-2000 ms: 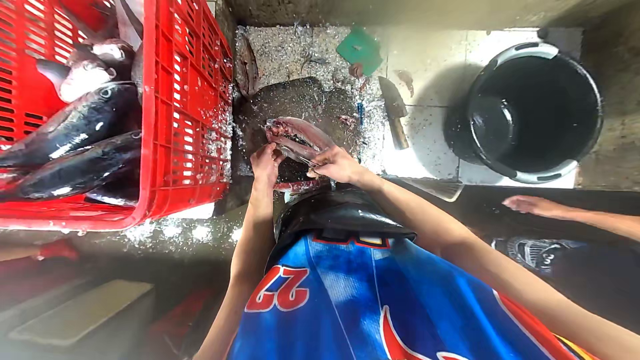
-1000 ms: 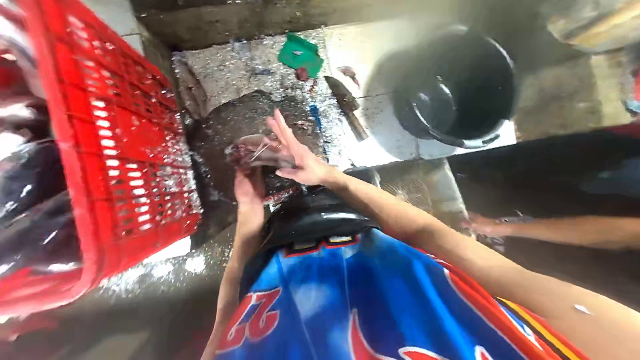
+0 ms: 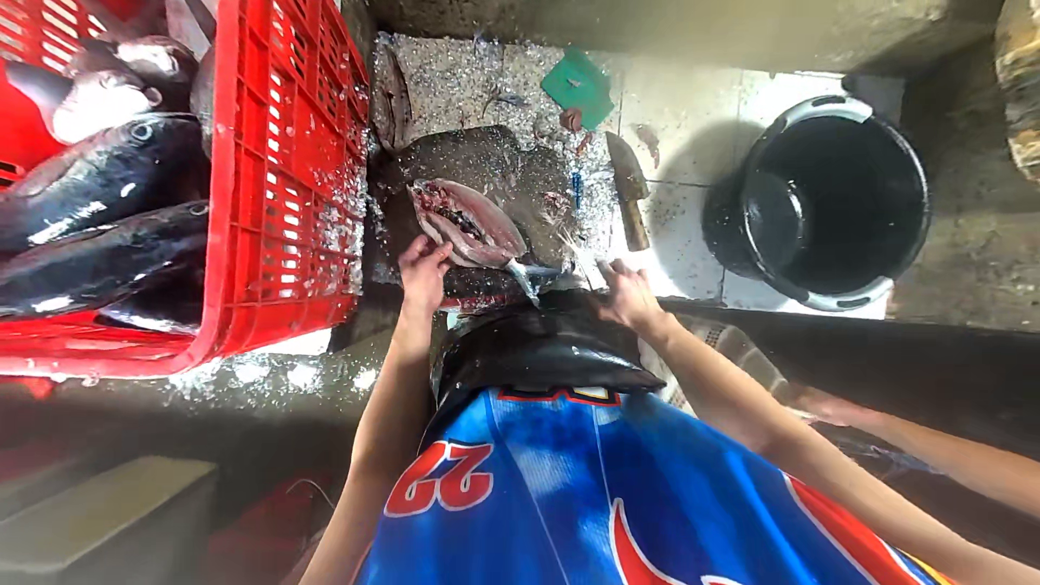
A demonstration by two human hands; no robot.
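Note:
A split-open fish (image 3: 479,219), its pink flesh and dark innards showing, lies on a dark, wet cutting surface (image 3: 479,150), tail toward the lower right. My left hand (image 3: 424,268) holds its near left edge between thumb and fingers. To the right of the tail, my right hand (image 3: 627,294) is off the fish, fingers curled beside a thin whitish strand; whether it grips the strand is unclear. A knife (image 3: 627,191) rests on the white tiles, blade away from me. Near it are a green plastic piece (image 3: 578,88) and fish scraps (image 3: 557,207).
A red plastic crate (image 3: 280,171) of whole fish (image 3: 106,175) stands left. On the right is a black tub (image 3: 837,203) with grey handles. Fish scales cover the tiles (image 3: 455,69). Another person's forearm (image 3: 934,443) reaches in at lower right.
My right hand has come off the fish and moved to the right, past its tail. The fish was between both hands; now only my left hand is at its edge.

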